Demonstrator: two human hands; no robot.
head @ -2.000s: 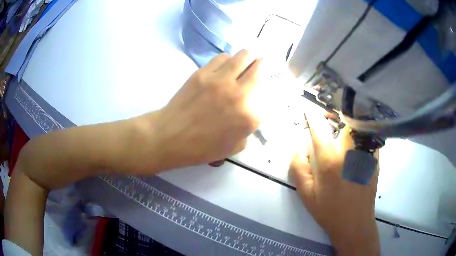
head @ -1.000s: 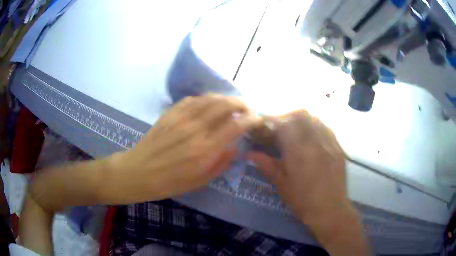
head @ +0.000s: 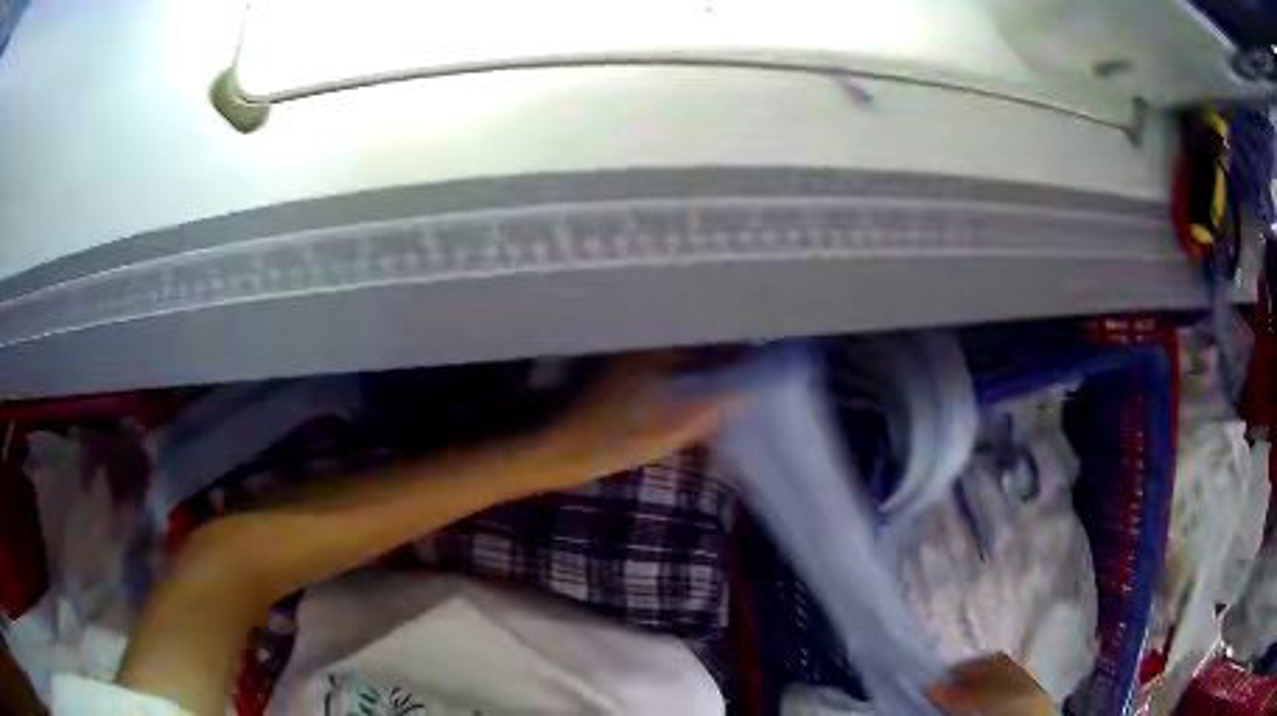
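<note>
A light blue garment strip (head: pixel 819 525) hangs below the table's front edge, blurred by motion, over the blue basket (head: pixel 1141 518). My left hand (head: pixel 665 406) grips its upper end just under the edge; the fingers are partly blurred. My right hand (head: pixel 994 688) is at the bottom rim of the picture, cut off, and closed on the strip's lower end. Another curved light blue strip (head: pixel 938 420) hangs beside it at the basket's near side.
The grey table edge with a ruler (head: pixel 560 245) crosses above my hands. White pieces (head: pixel 1022 560) lie in the blue basket. Plaid cloth (head: pixel 602 546) and white cloth (head: pixel 476 650) cover the lap. A black and yellow object (head: pixel 1207 182) is at the table's right end.
The view has turned down and right, so the machine head is out of view. Both hands have left the table top and are below its edge, spread apart along the blue strip.
</note>
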